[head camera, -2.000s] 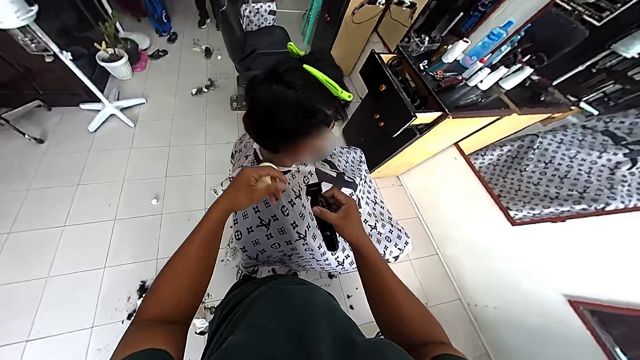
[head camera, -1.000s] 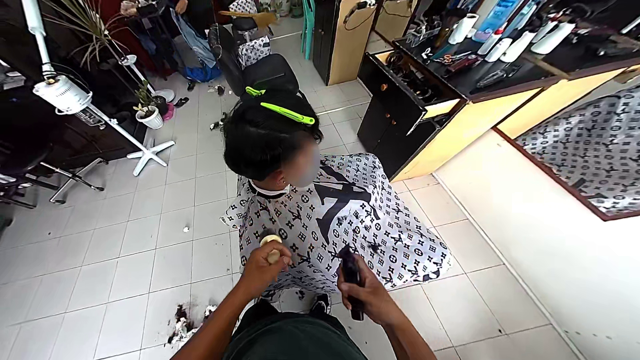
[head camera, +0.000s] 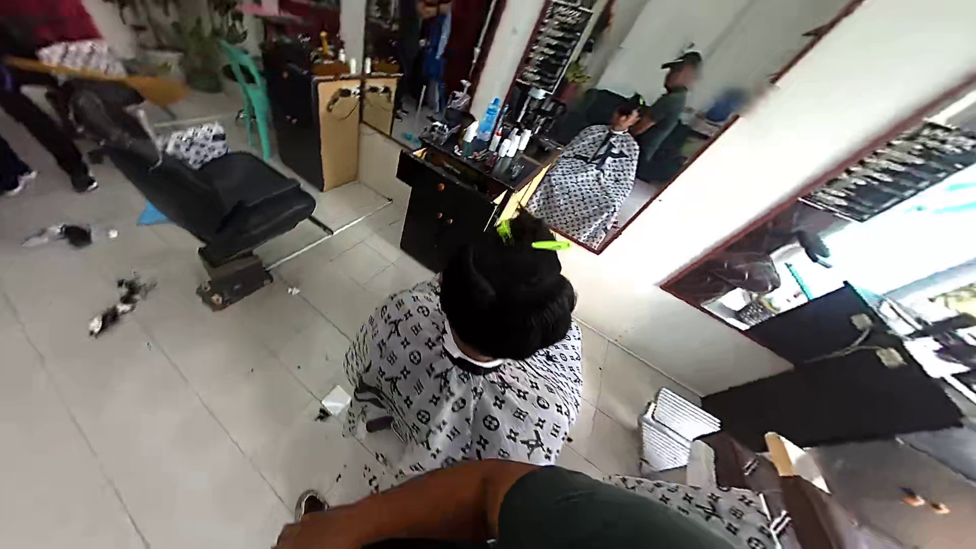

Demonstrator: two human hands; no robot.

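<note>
A bare forearm crosses the bottom edge beneath a dark green sleeve. It appears to be my left, and my left hand (head camera: 301, 532) is cut off at the lower edge, so its fingers and any held thing are hidden. My right hand is out of view. Just above the arm sits a person under a white patterned barber's cape (head camera: 473, 412), back toward me. Green hair clips (head camera: 550, 245) hold up part of the black hair (head camera: 507, 297). A white neck strip (head camera: 476, 357) circles the neck.
An empty black barber chair (head camera: 221, 194) stands at left. Beyond the seated person are a black drawer cabinet (head camera: 438, 217) and a wall mirror (head camera: 602, 168). Cut hair (head camera: 120, 305) lies on the tiles. A white slatted container (head camera: 671, 431) is low at right, beside a dark cabinet (head camera: 831, 396).
The view has swung strongly. Earlier both hands were over the cape, the right with black hair clippers, the left with a small pale object; neither item shows now.
</note>
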